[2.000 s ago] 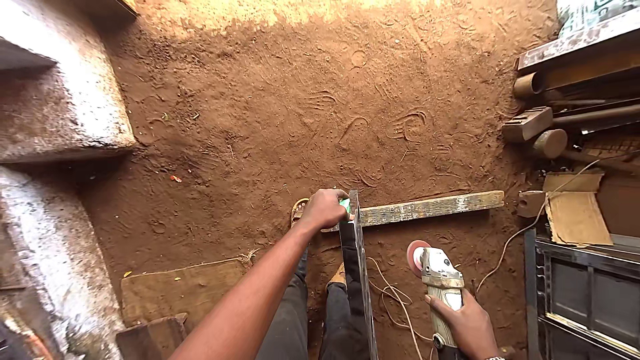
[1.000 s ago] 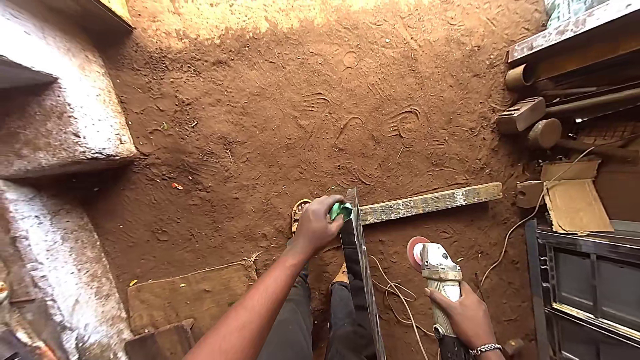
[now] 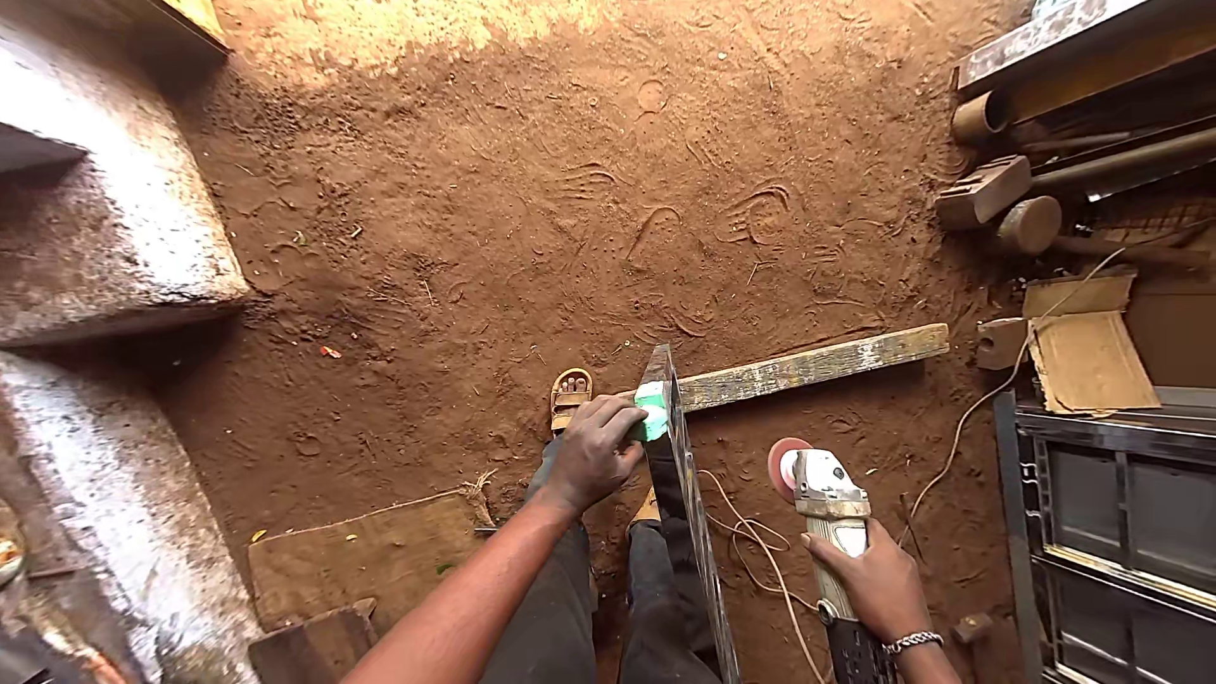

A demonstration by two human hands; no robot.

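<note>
My right hand (image 3: 879, 579) grips the body of an angle grinder (image 3: 828, 503), whose reddish disc (image 3: 787, 468) faces up and left, apart from the metalwork. A dark metal frame (image 3: 676, 503) stands on edge between my legs, its far end by a weathered wooden beam (image 3: 817, 367) on the ground. At the top of the frame, my left hand (image 3: 598, 446) holds a small green and white block or pad (image 3: 652, 410) against the metal. Its exact kind cannot be told.
Concrete steps (image 3: 114, 218) line the left side. At right are metal pipes and bars (image 3: 1121, 161), flattened cardboard (image 3: 1092, 356) and a glazed metal frame (image 3: 1121, 503). A cable (image 3: 978, 404) crosses the dirt floor. A brown mat (image 3: 370, 556) lies lower left.
My left hand has stayed near the frame's top, and more of the green and white piece shows now than two seconds ago. The grinder has stayed in my right hand.
</note>
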